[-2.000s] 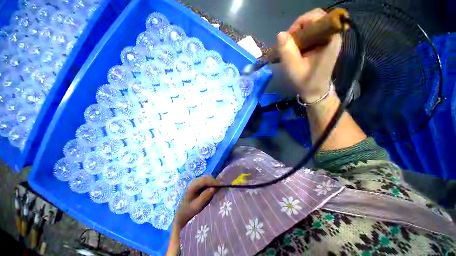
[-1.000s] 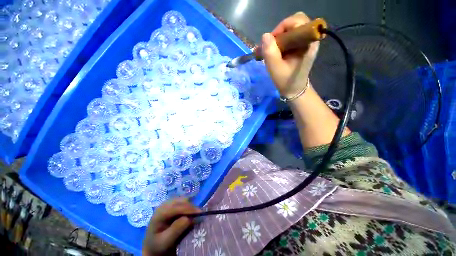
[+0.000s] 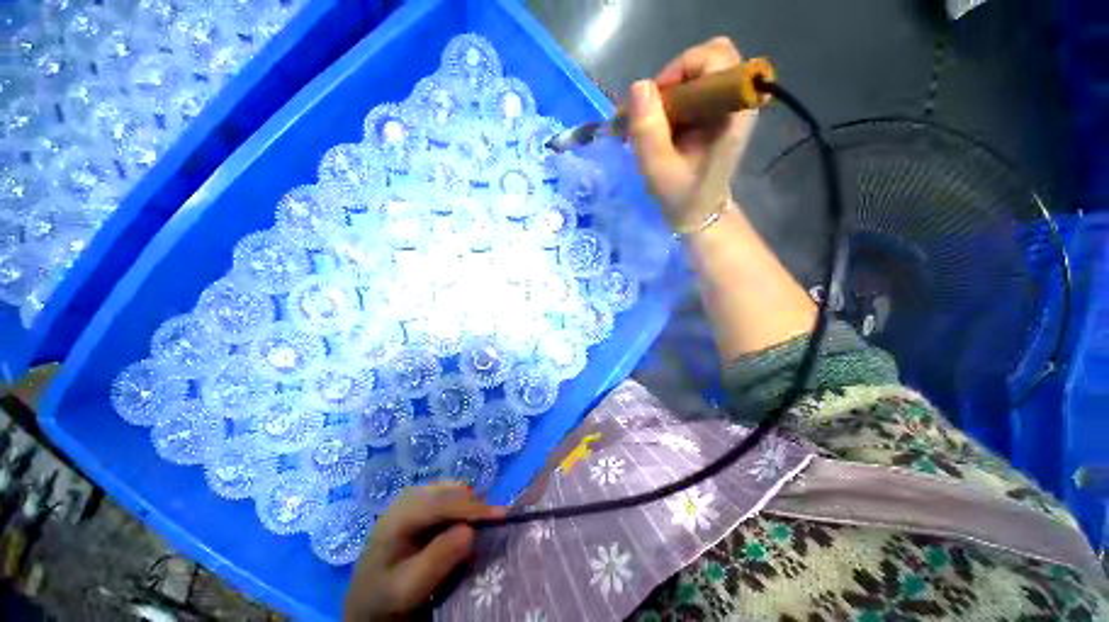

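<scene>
Clear ribbed plastic discs (image 3: 282, 355) lie in rows in a blue tray (image 3: 146, 261), with white glare over the middle rows. My right hand (image 3: 687, 140), bare with a bracelet, grips the wooden handle of a soldering iron (image 3: 711, 95). The iron's metal tip is at a disc near the tray's upper right side; whether it touches cannot be told. My left hand (image 3: 420, 547), at the tray's near edge, holds the black power cord (image 3: 632, 496), which loops up to the handle's end.
A second blue tray of clear discs (image 3: 97, 134) stands at the upper left. A black fan (image 3: 949, 255) stands at the right, with blue crates (image 3: 1076, 328) beyond it. Blurred tools (image 3: 61, 522) lie on the speckled table at the lower left. A floral apron (image 3: 620, 535) covers my lap.
My right hand has moved left with the iron, its tip from the tray's corner to a disc further in. My left hand has moved down and left with the cord. The view has shifted slightly.
</scene>
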